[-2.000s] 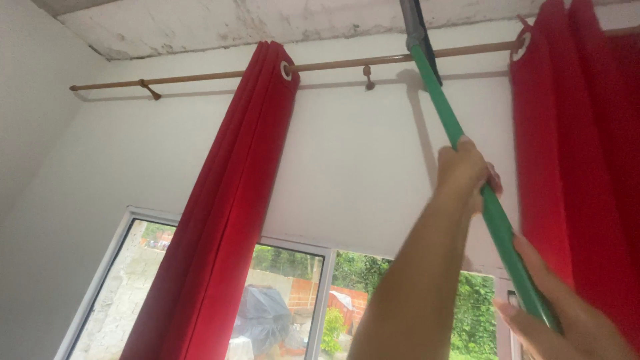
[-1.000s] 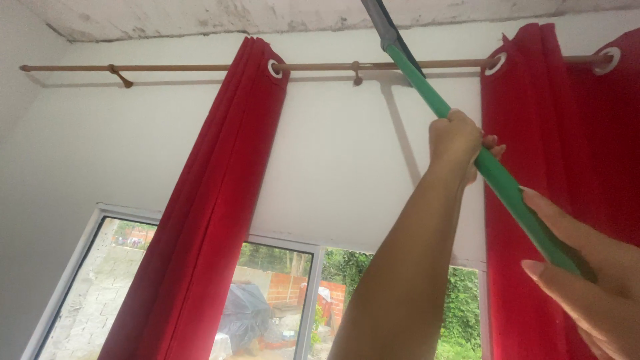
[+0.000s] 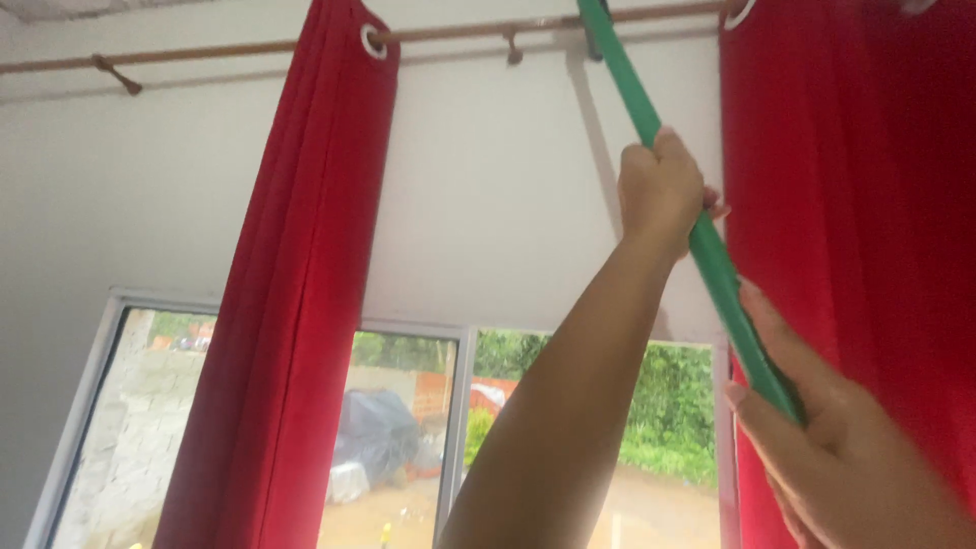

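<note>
My left hand (image 3: 662,187) is wrapped around a long green pole (image 3: 717,267), partway up its visible length. Lower down, my right hand (image 3: 823,450) grips the same pole near its bottom end. The pole slants up and to the left, and its top runs out of view. A dark part shows behind it at the wooden curtain rod (image 3: 465,33); what it is cannot be made out. Red curtains hang from the rod by pale ring eyelets: a gathered panel (image 3: 305,252) left of my hands and a wider one (image 3: 846,213) behind and right of them.
Small wooden brackets (image 3: 512,49) sit along the rod on the white wall (image 3: 488,175). Below is a sliding window with a pale metal frame (image 3: 457,396). Outside are a block wall, a covered heap and green plants. A strip of ceiling shows at the top left.
The view has tilted down, so the pole's dark head, seen above the rod earlier, is now mostly out of frame. Both hands have kept hold of the pole.
</note>
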